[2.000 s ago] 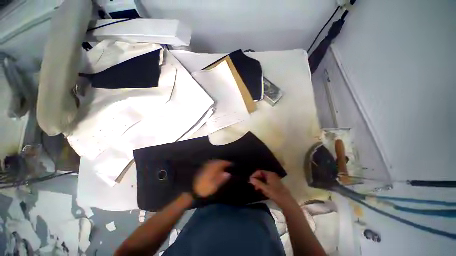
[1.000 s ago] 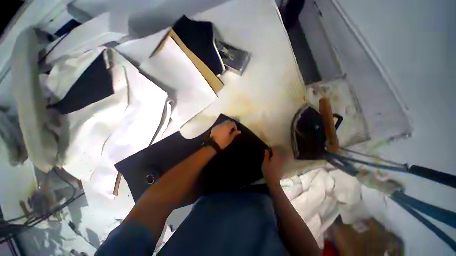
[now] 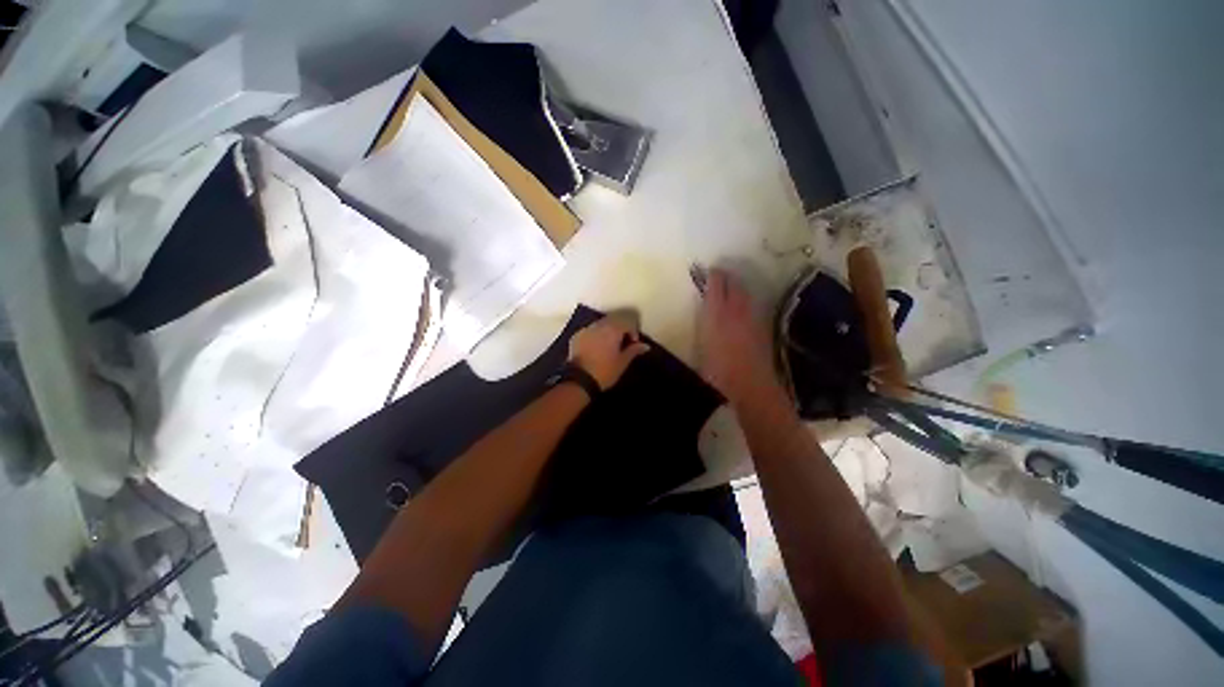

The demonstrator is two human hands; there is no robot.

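A black garment panel (image 3: 497,430) lies across the near side of the table, with a curved notch in its far edge. My left hand (image 3: 607,353), with a dark band at the wrist, is at the panel's far corner, fingers curled on its edge. A small dark bit shows at the fingertips. My right hand (image 3: 729,329) is blurred, over the pale cloth beyond the panel's right edge. A small dark slim thing, perhaps snips (image 3: 697,277), shows at its fingertips; its grip is unclear. A dark disc with a pale ring (image 3: 399,495) lies on the panel.
A steam iron (image 3: 823,336) with an orange-brown handle stands right of my right hand, hoses running right. White sheets (image 3: 450,201), a tan piece (image 3: 503,161), black pieces (image 3: 499,101) and a grey block (image 3: 615,152) lie farther back. A cream padded arm (image 3: 67,309) is at left.
My right hand has left the panel's right edge and moved away from me onto the pale cloth. My left hand stays near the panel's corner. The view has shifted slightly.
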